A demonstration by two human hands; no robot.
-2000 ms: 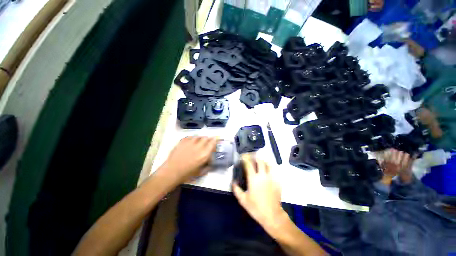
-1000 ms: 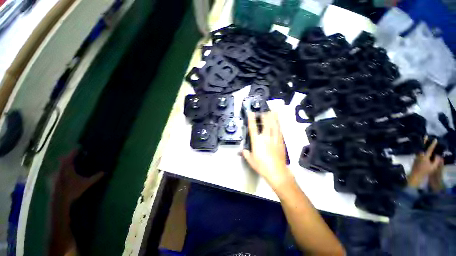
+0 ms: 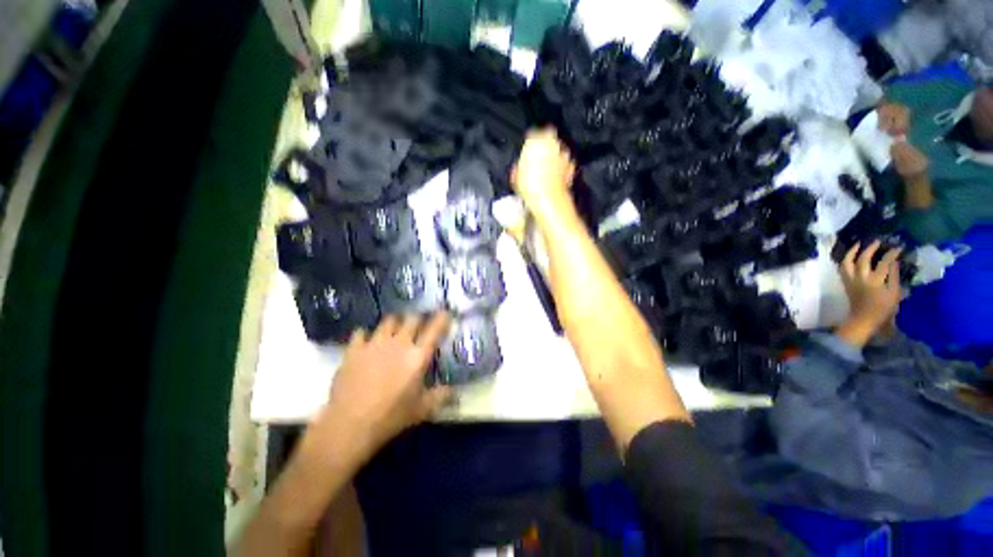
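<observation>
Several black housing units with shiny centre pins stand in close rows at the left of the white tabletop; the front one is at the near right of the group. My left hand is low at its left side, fingertips at or against it; its grip is unclear. My right hand is blurred, fingers curled, between the heap of thin black plates and the right-hand housings. What it holds, if anything, is hidden. A slim dark brush lies left of my right forearm.
A dark green conveyor belt runs along the left. Green and white cartons stand at the back edge. Crumpled whitish wrapping lies at the far right. A person in denim works at the right, a hand on a dark part.
My left hand has come from over the conveyor to the front housings. My right hand has left the housing group and reached farther back. More housings stand in the left group. The view has shifted.
</observation>
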